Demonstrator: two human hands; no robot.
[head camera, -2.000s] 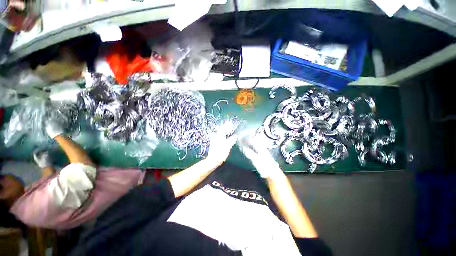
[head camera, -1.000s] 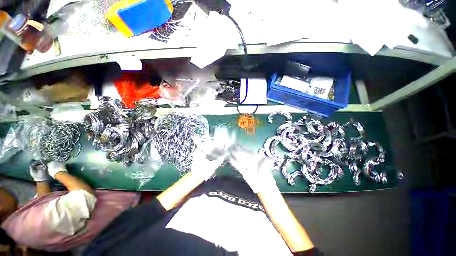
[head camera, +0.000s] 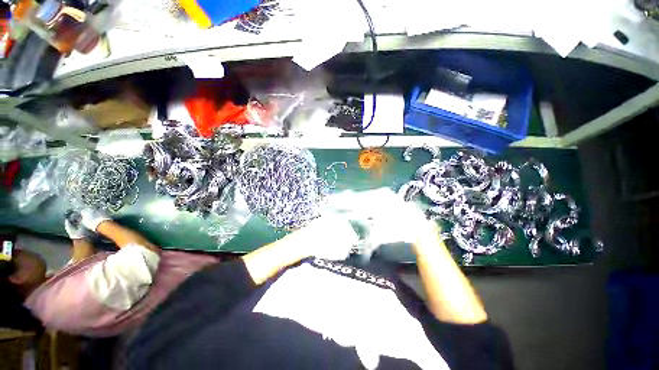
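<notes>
My left hand (head camera: 338, 230), in a white glove, is in front of me at the bench's near edge. My right hand (head camera: 394, 220), also in a white glove, is close beside it on the right. Both are overexposed, and whatever lies between the fingers cannot be made out. The loose wire pile (head camera: 280, 184) is just left of my hands, a round tangle of fine strands. The wire bundles (head camera: 480, 238), shiny C-shaped hanks, are heaped to the right of my hands.
A darker wire heap (head camera: 189, 173), a far-left wire heap (head camera: 108, 181) and a coworker's gloved hand (head camera: 92, 219) are at left. A small orange tangle (head camera: 373, 159) is near the back edge. A blue bin (head camera: 470, 130) and a white sheet (head camera: 383, 114) are behind.
My hands have moved right, away from the loose pile, and are closer together near the wire bundles. The whole view has shifted. The coworker's hands have come together at the bench's near edge.
</notes>
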